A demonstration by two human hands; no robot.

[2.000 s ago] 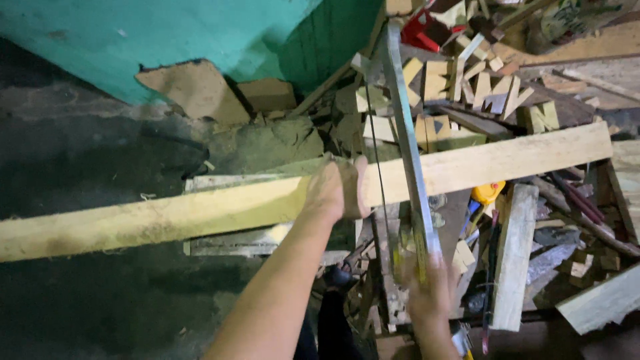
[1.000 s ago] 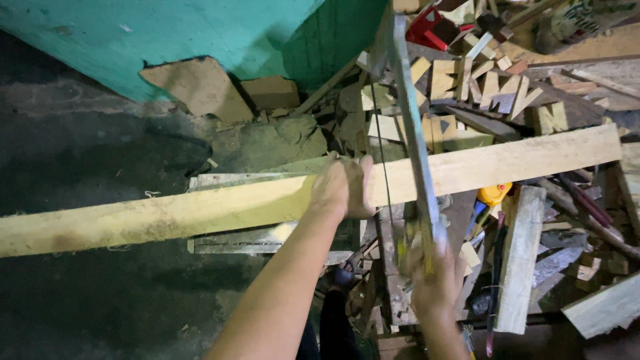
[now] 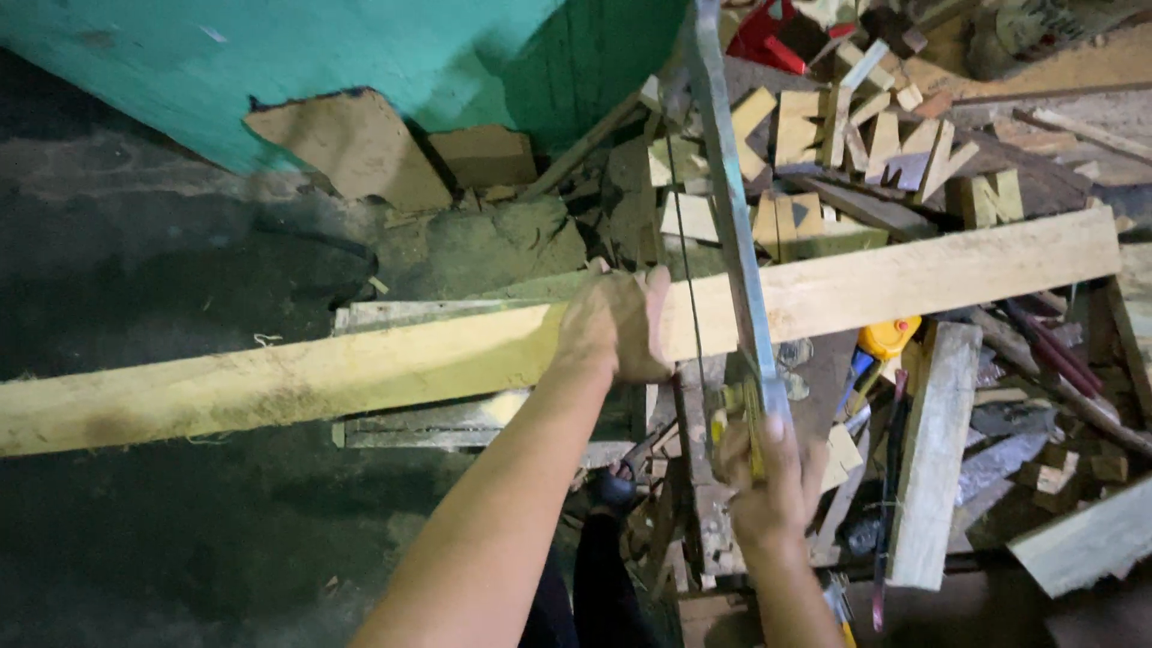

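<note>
A long pale wooden plank [image 3: 936,274] lies across the view, from the left edge to the right side. My left hand [image 3: 616,324] grips it near its middle. Just right of that hand, a bow saw [image 3: 733,198] with a grey metal frame crosses the plank, its thin dark blade close to my fingers. My right hand [image 3: 774,468] is closed on the saw's yellowish handle, below the plank's lower edge. Whether the blade has cut into the wood cannot be told. The saw's top end is cut off by the upper edge of the view.
Wood offcuts [image 3: 801,130] are heaped on the bench at right, with a red tool [image 3: 769,36] at the top. Below the plank lie a yellow tape measure [image 3: 889,335] and a greyish board [image 3: 936,450]. A slatted wooden crate [image 3: 405,436] stands under the plank. A green wall [image 3: 360,45] rises behind.
My right hand and the saw have shifted slightly along the blade's line across the frames. My left hand stays on the plank in the same place.
</note>
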